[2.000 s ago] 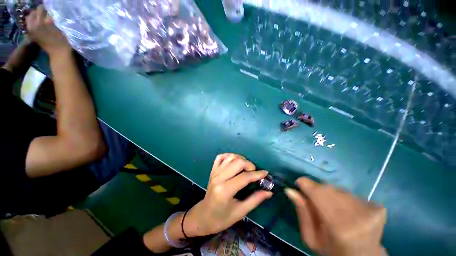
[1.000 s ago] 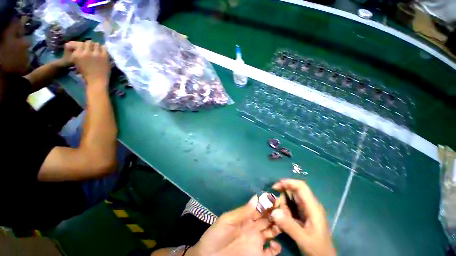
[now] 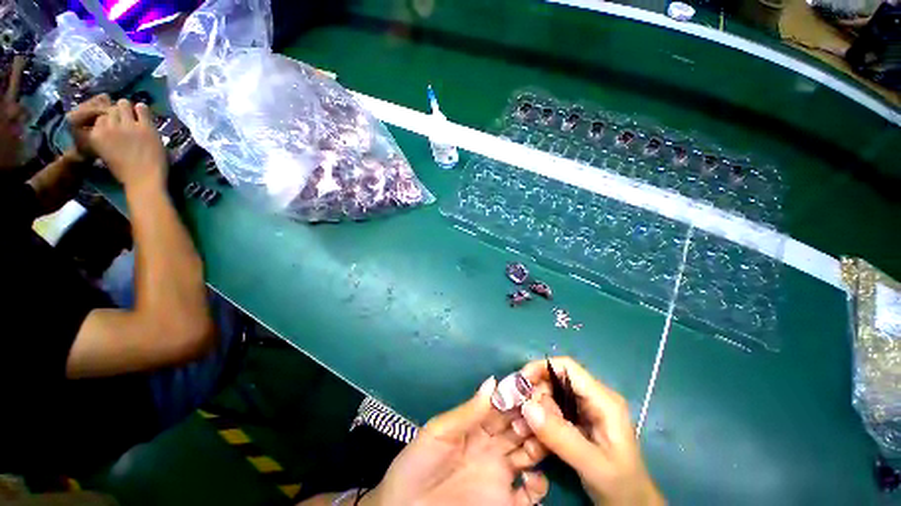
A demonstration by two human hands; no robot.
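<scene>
My left hand (image 3: 450,460), palm up, holds a small shiny rounded housing (image 3: 512,391) at its fingertips. My right hand (image 3: 588,425) touches the same housing with thumb and index finger and also holds dark pointed tweezers (image 3: 561,390), tips pointing up and away from the housing. Several dark housings (image 3: 518,273) lie loose on the green bench beyond my hands. A small pile of tiny whitish slivers (image 3: 562,318) lies just nearer to me than they do.
A clear blister tray (image 3: 593,232) has dark units in its far row. A large bag of parts (image 3: 366,183) and a blue-tipped dropper bottle (image 3: 444,148) stand left of it. Another parts bag (image 3: 877,346) is at the right edge. A person (image 3: 148,296) works at the left.
Two seconds ago my hands were apart, the left holding a housing. Now both meet at the housing, and the tweezers show more clearly. The head view has shifted.
</scene>
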